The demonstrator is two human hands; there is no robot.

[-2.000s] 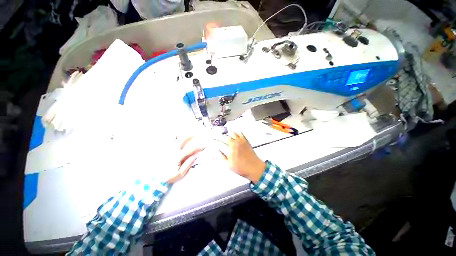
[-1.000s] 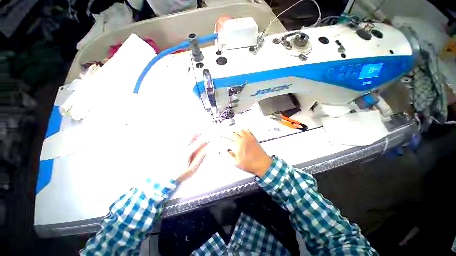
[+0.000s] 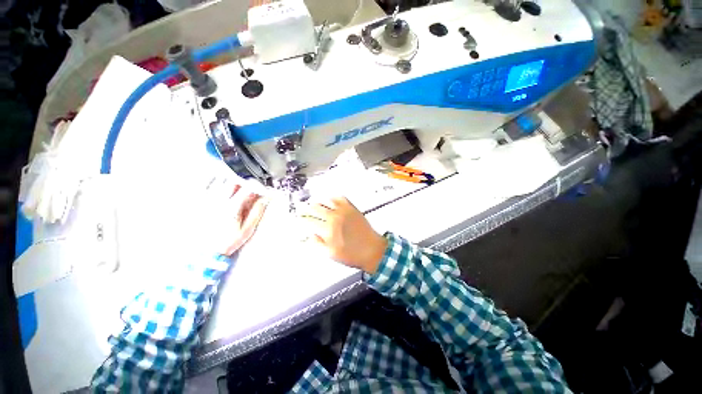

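Observation:
White cloth [image 3: 165, 231], strongly overexposed, spreads left of and below the needle area. The presser foot and needle parts [image 3: 292, 188] are at the left end of the white and blue sewing machine [image 3: 431, 92]. My left hand [image 3: 245, 219] rests on the cloth left of the presser foot, fingers bent. My right hand [image 3: 342, 231] lies palm down just right of and below the foot, fingertips close to it. Glare washes out both hands' fingertips and the cloth edges, so I cannot tell whether either hand grips the cloth.
Orange and black snips [image 3: 408, 172] lie on the bed behind my right hand, beside a dark block [image 3: 385, 146]. White cut pieces [image 3: 516, 165] lie at the right. A blue tube [image 3: 127, 115] curves behind the needle end. A crumpled white bundle [image 3: 58, 173] is at the far left.
The view has shifted, so the machine sits further left and looks larger. My left hand is now further left of the presser foot. A pale strip with a small dark mark shows on the cloth at left.

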